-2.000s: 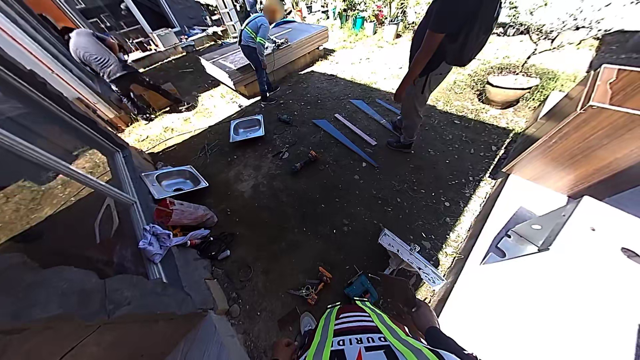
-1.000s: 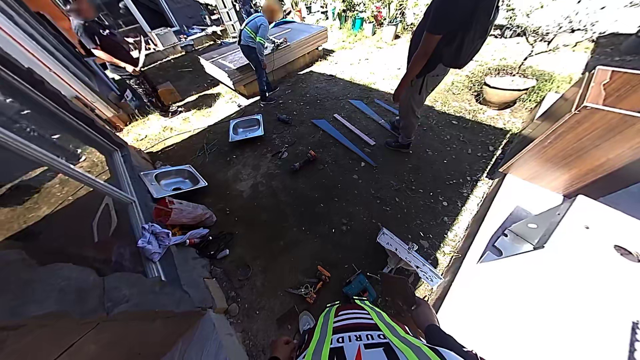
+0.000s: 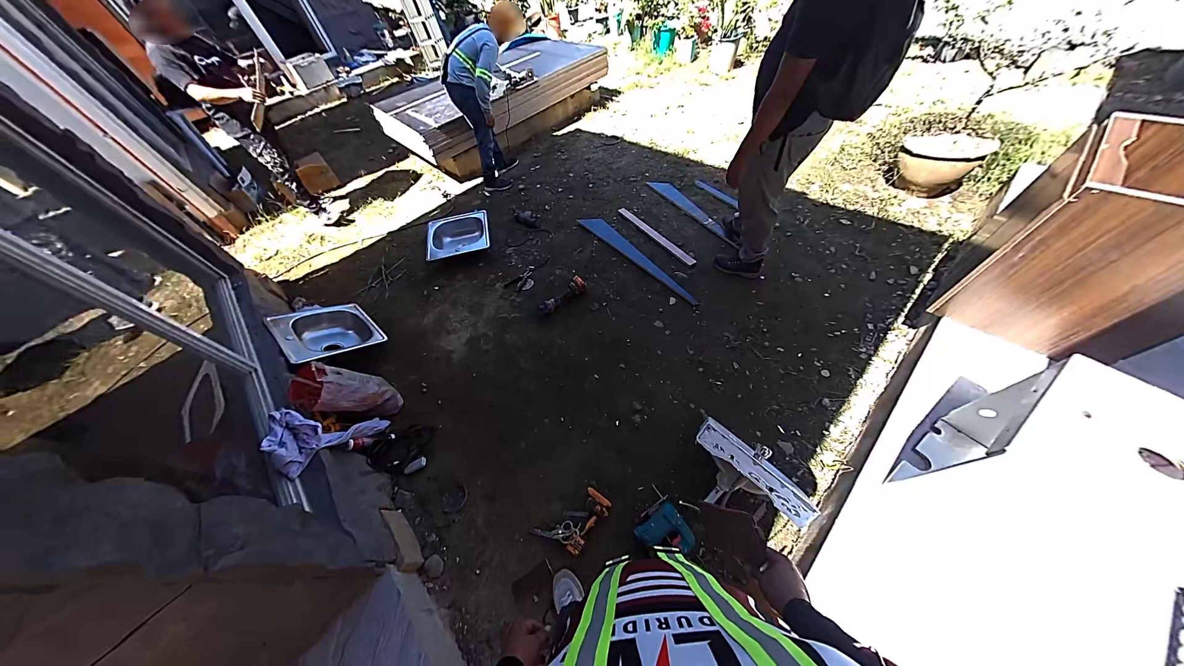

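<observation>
My left hand [image 3: 525, 640] is low at the bottom edge, left of my vest and beside a light shoe [image 3: 567, 589]; its fingers are mostly hidden, and I cannot tell whether it holds anything. My right hand [image 3: 782, 581] is right of the vest, by a dark flat piece [image 3: 726, 536]; its grip is unclear. Between the hands, farther forward, a teal power tool [image 3: 664, 527] lies on the soil. An orange cordless tool [image 3: 588, 523] lies left of it, with pliers-like metal tools [image 3: 561, 532] alongside. A long white-speckled metal strip [image 3: 758, 472] slants beyond my right hand.
Two steel sinks [image 3: 326, 333] [image 3: 458, 236], a drill-like tool [image 3: 562, 296] and blue strips [image 3: 638, 261] lie ahead. A person [image 3: 777, 139] stands beyond; another [image 3: 476, 88] is by stacked panels [image 3: 490, 102], a third [image 3: 213, 92] at left. A window frame [image 3: 231, 324] borders left, a white panel [image 3: 999, 536] right.
The person at far left has gone from bent over to more upright. The view has barely shifted, and my hands show no plain change.
</observation>
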